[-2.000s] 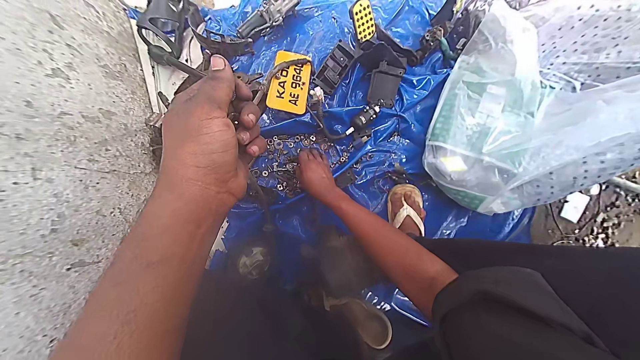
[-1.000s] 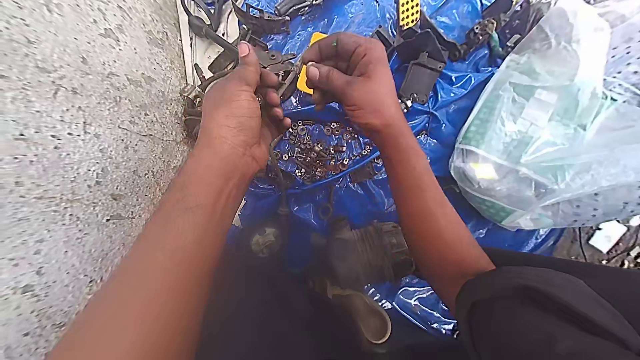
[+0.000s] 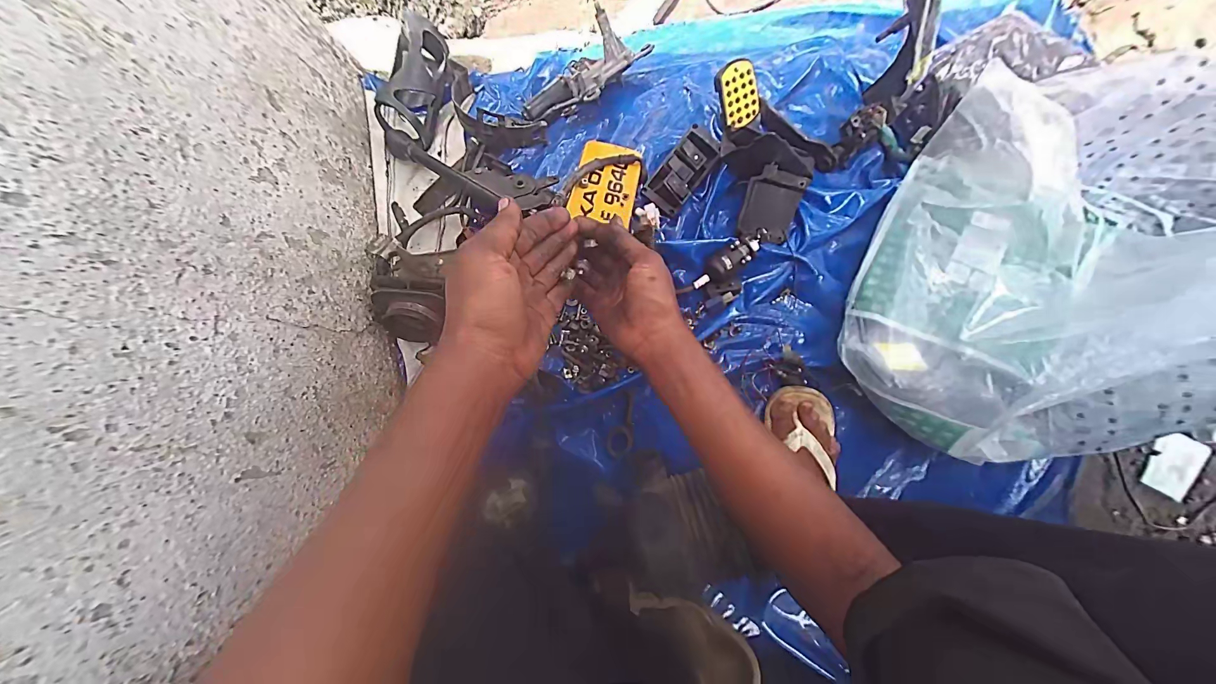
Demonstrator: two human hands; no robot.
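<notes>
My left hand (image 3: 508, 290), palm turned up and fingers extended, meets my right hand (image 3: 627, 290) at the fingertips. The right hand is cupped with curled fingers; a small shiny piece shows between the hands, too small to identify. Just beyond them a black lever assembly with a cable (image 3: 484, 180) lies by a yellow number plate (image 3: 608, 180). Below and between my wrists, a pile of small nuts and metal hardware (image 3: 584, 351) rests on a blue plastic sheet (image 3: 807, 304), partly hidden by the right hand.
A concrete wall (image 3: 190, 285) rises at the left. Black plastic parts (image 3: 684, 169), a pedal with a yellow perforated pad (image 3: 739, 93) and a cylindrical black part (image 3: 730, 258) lie ahead. A clear plastic bag (image 3: 997, 285) sits at right, near my sandalled foot (image 3: 803, 427).
The right hand went from the hardware pile up to the left hand. The left hand has opened out, and the lever assembly it appeared to hold earlier lies beyond the fingers.
</notes>
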